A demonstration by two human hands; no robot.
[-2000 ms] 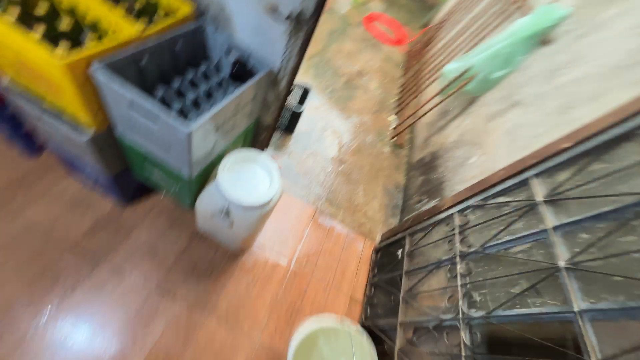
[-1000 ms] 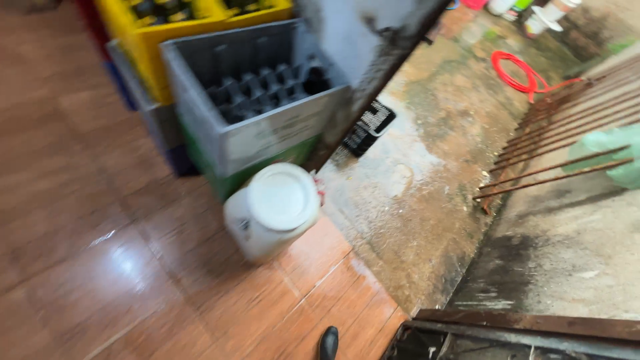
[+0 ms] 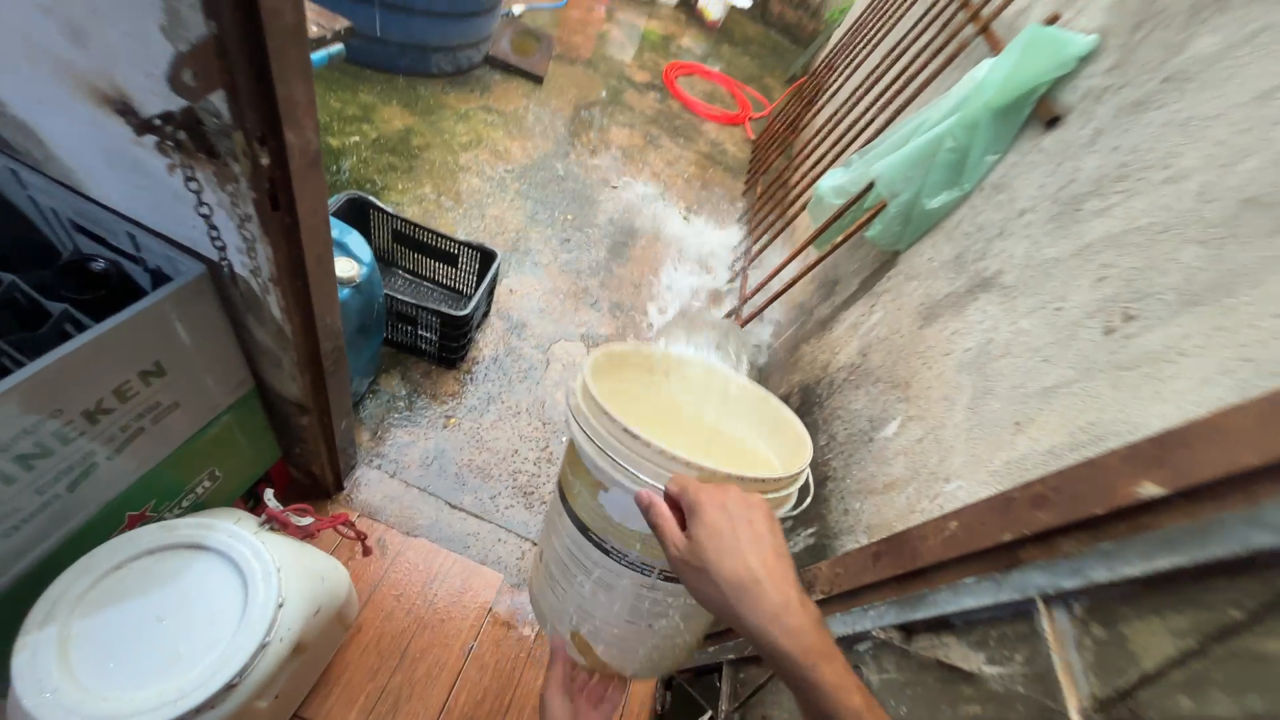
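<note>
A white plastic bucket (image 3: 620, 540) with a pale yellow inside hangs tilted away from me over the doorway. My right hand (image 3: 725, 545) grips it near the rim, with the thumb and fingers at the wire handle. Under the bucket's base is my left hand (image 3: 580, 690), only partly in view; its fingertips are hidden. Water splashes (image 3: 700, 260) over the wet concrete beyond the bucket's mouth, beside the foot of the rusty metal bars (image 3: 810, 140).
A lidded white plastic drum (image 3: 160, 620) and a grey bottle crate (image 3: 120, 400) stand left, by the rusty door frame (image 3: 290, 250). Outside are a blue jerrycan (image 3: 360, 300), a black plastic crate (image 3: 430, 275), a red hose (image 3: 710, 95) and a green plastic bag (image 3: 950, 150). A metal grille gate (image 3: 1000, 640) is right.
Both hands have come into view, holding the bucket at the doorway. Water now splashes on the concrete outside. The view has moved closer to the doorway.
</note>
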